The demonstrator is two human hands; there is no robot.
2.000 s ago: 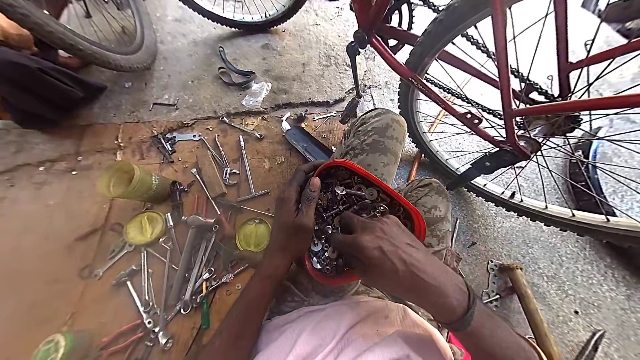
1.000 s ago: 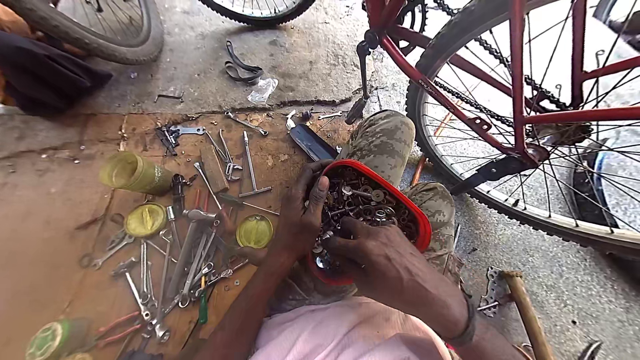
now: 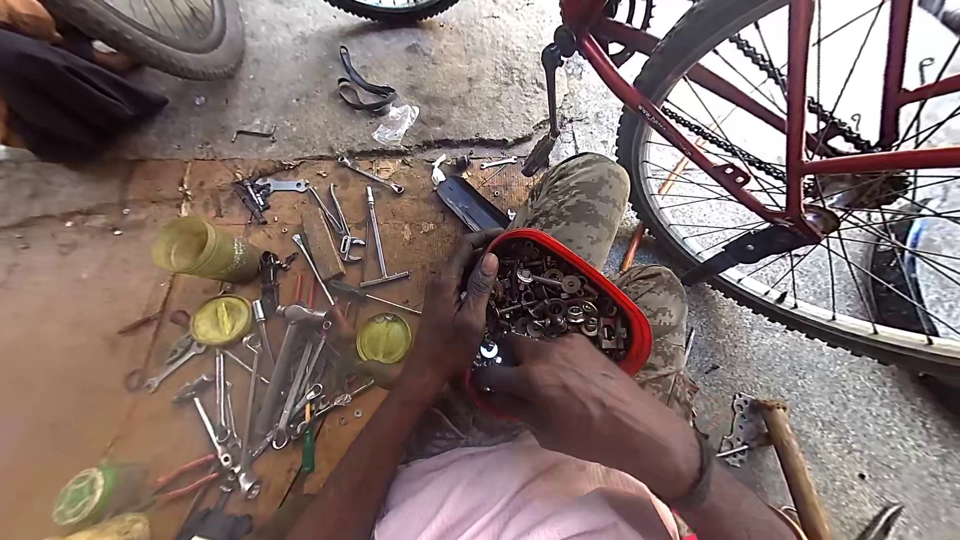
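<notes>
A red-rimmed plastic container rests on my lap, full of loose nuts, bolts and washers. My left hand grips its left side, thumb over the rim. My right hand reaches into the near part of the container, its fingertips among the small metal parts; whether it pinches one is hidden. Left of my lap lie combination wrenches, a hammer, a T-handle wrench and red-handled pliers. Two yellow lids lie among them.
A red bicycle stands at the right, its rear wheel close to my knee. A yellowish jar lies at the left. Another wheel and a person's dark-clothed part are at the upper left. A wooden-handled tool lies lower right.
My right hand has moved toward the near-left part of the container, still among the metal parts. My left hand keeps its hold on the container.
</notes>
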